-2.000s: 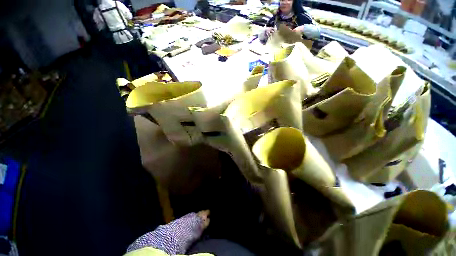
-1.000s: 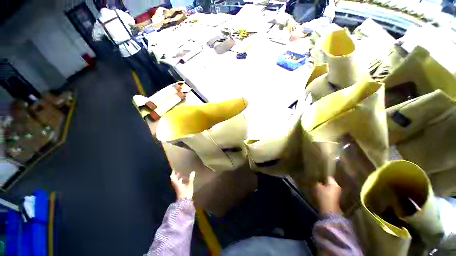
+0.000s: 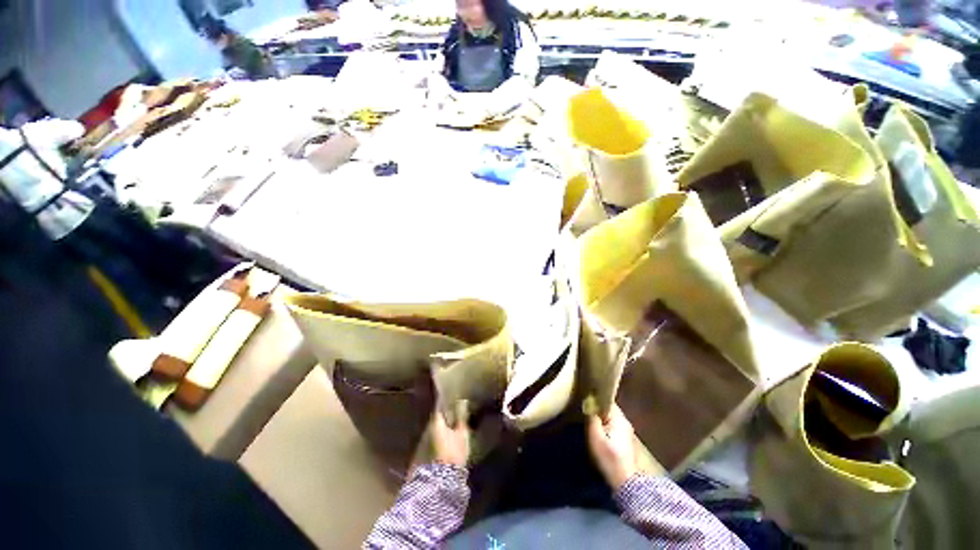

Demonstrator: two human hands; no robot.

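My left hand (image 3: 450,438) pinches the side edge of a tan bag body (image 3: 371,349) with a dark brown patch (image 3: 387,406). My right hand (image 3: 611,438) pinches the near edge of another tan bag body (image 3: 704,274), with a yellow inside and a large brown panel (image 3: 672,376). A narrow folded bag body (image 3: 543,378) stands between them, not touched by the fingers as far as I can tell. My fingertips are partly hidden against the edges.
More bag bodies (image 3: 806,242) crowd the table at right, one round and open (image 3: 849,473) at lower right. Yellow panels with brown ends (image 3: 220,344) lie on a carton (image 3: 312,451) at left. A blue tray (image 3: 500,164) and a seated person (image 3: 478,59) are across the white table (image 3: 355,231).
The view has swung left-to-right across the table. The left hand, open before, now holds the left bag body, which has turned to show its brown patch. The right hand has stayed at a bag edge.
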